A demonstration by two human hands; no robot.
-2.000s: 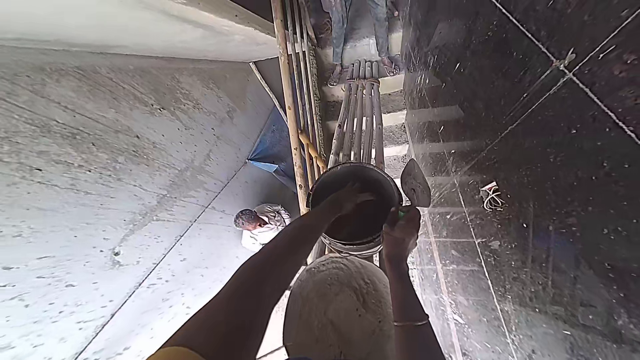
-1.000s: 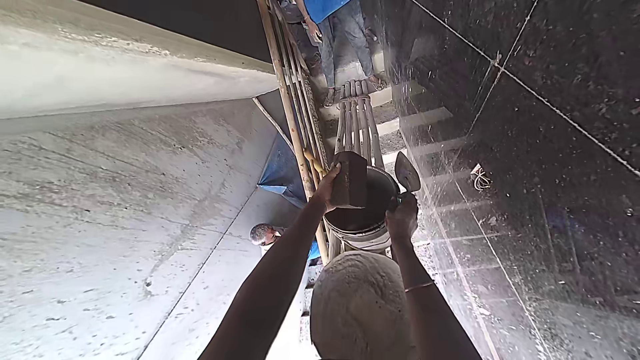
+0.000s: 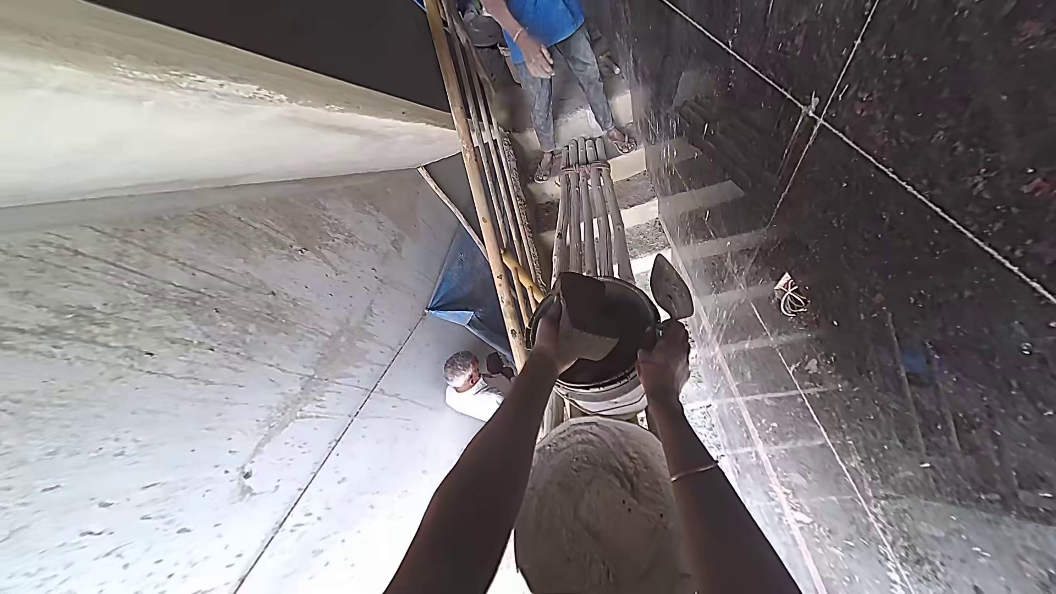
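Note:
My left hand point(image 3: 558, 337) grips a dark rectangular block point(image 3: 587, 318), perhaps a brick, tilted over the mouth of a bucket point(image 3: 601, 394). The bucket has a pale outside and a dark inside, and what lies deep in it cannot be made out. At the bucket's right rim, my right hand point(image 3: 664, 359) is closed on the handle of a trowel point(image 3: 671, 289), whose pointed blade stands up beyond the fingers. Nearer to me than the bucket is a rounded mound of pale powdery material point(image 3: 606, 511); whatever holds it is hidden.
Wooden poles tied together point(image 3: 590, 206) run beyond the bucket over stair steps point(image 3: 701, 198), where a person in blue point(image 3: 549, 33) stands. Long poles point(image 3: 478, 181) and a blue sheet point(image 3: 466, 285) are at left, with another person point(image 3: 470, 388) lower down. A dark tiled wall point(image 3: 907, 247) rises at right.
Two seconds ago my left hand was inside the bucket; one second ago it held the block above it. The block has since tilted. The trowel stays in my right hand. The view has shifted somewhat.

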